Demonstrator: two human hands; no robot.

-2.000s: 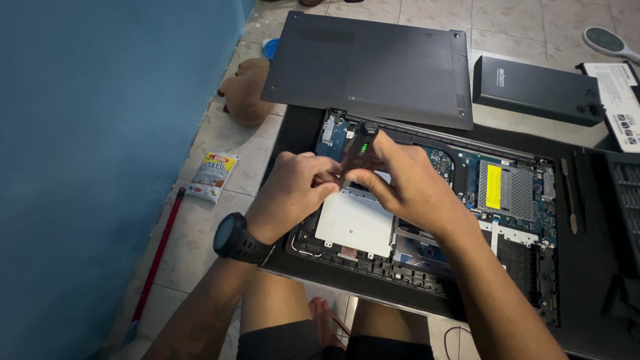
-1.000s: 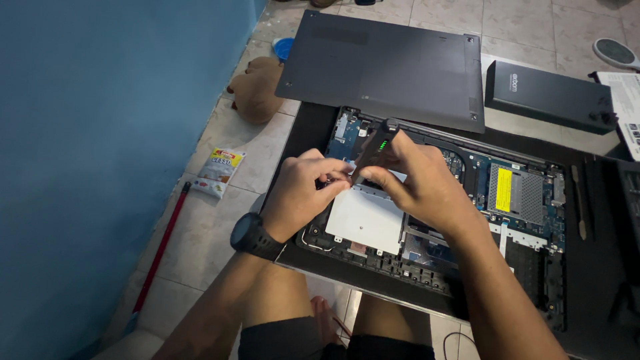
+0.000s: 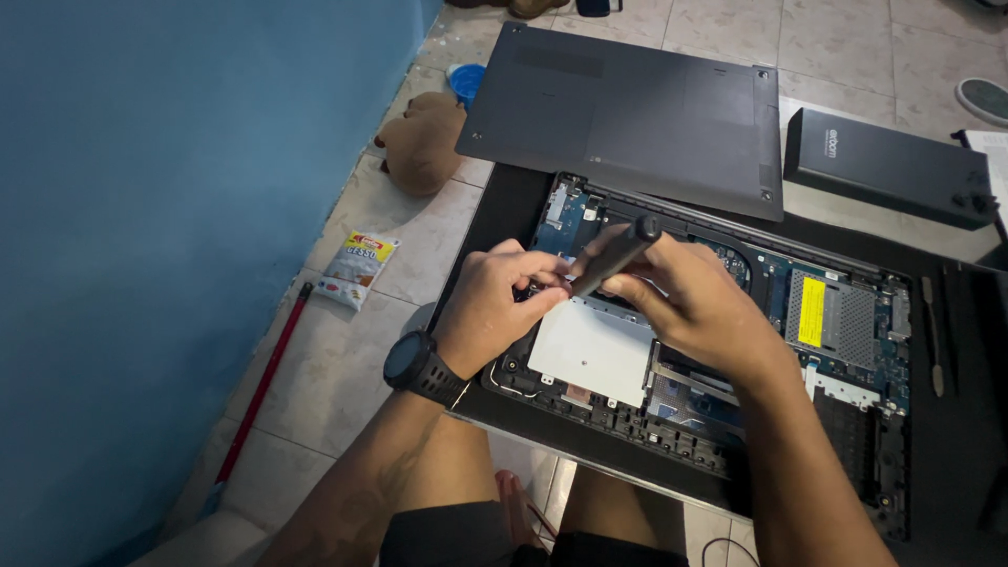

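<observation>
An opened laptop chassis [image 3: 709, 346] lies on a black-topped table, its circuit boards and a white rectangular plate [image 3: 594, 350] exposed. My right hand [image 3: 685, 295] grips a dark, pen-shaped screwdriver [image 3: 618, 256], tilted with its end cap up and its lower end near the plate's upper left edge. My left hand [image 3: 508, 299], with a black watch on the wrist, is beside the screwdriver's lower end, thumb and fingertips close together. The screwdriver's tip is hidden by my fingers, and whether my left fingers pinch something cannot be told.
The laptop's grey bottom cover [image 3: 630, 118] lies behind the chassis, with a black box [image 3: 890, 169] to its right. A thin metal pry tool [image 3: 932, 335] rests right of the chassis. On the floor at left are a printed bag [image 3: 357, 268], a red pole [image 3: 264, 386] and a brown plush toy [image 3: 425, 146].
Both hands stay over the same part of the laptop. The green lights seen on the screwdriver in the earlier frames no longer show.
</observation>
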